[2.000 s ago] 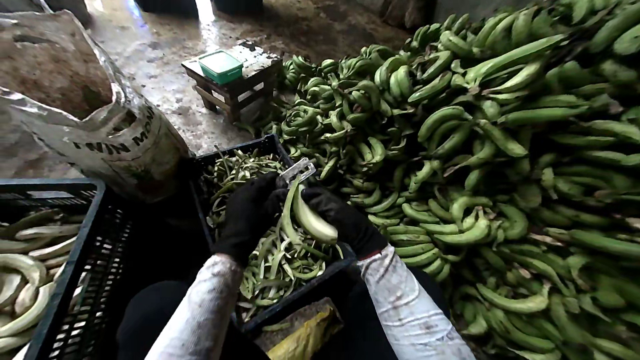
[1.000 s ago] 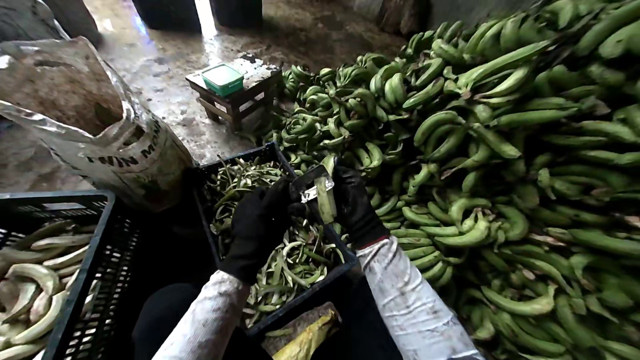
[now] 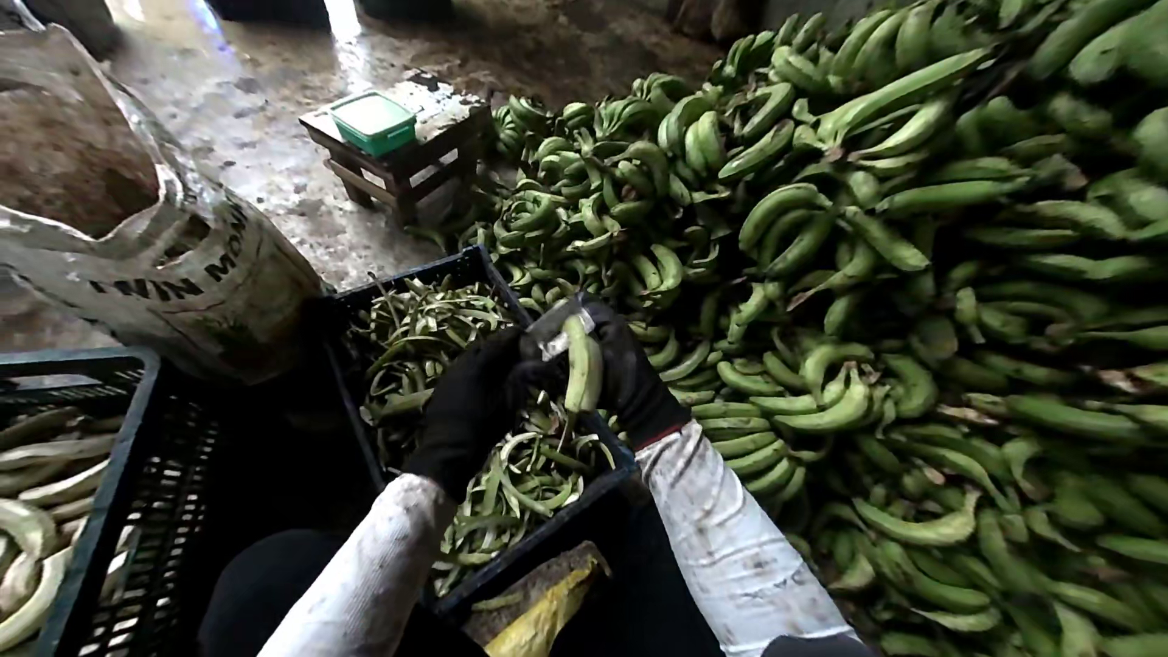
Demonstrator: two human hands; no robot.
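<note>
Both hands wear black gloves and meet above a dark plastic crate of green peel strips. My right hand is closed around a green plantain, partly peeled, its lower end pointing down toward the peels. Beside the plantain's upper part is a flat metal peeling tool, close to the fingers of both hands. My left hand reaches the tool's left side; its fingers are dark and blurred, so its grip on the tool cannot be made out.
A heap of green plantains fills the right side. At left stand an open woven sack and a crate of peeled plantains. Beyond is a low wooden stand bearing a green lidded tub.
The plantain has turned in my hands: two seconds ago its pale peeled side faced up with a strip hanging from it; now it hangs steeply and shows a greener side.
</note>
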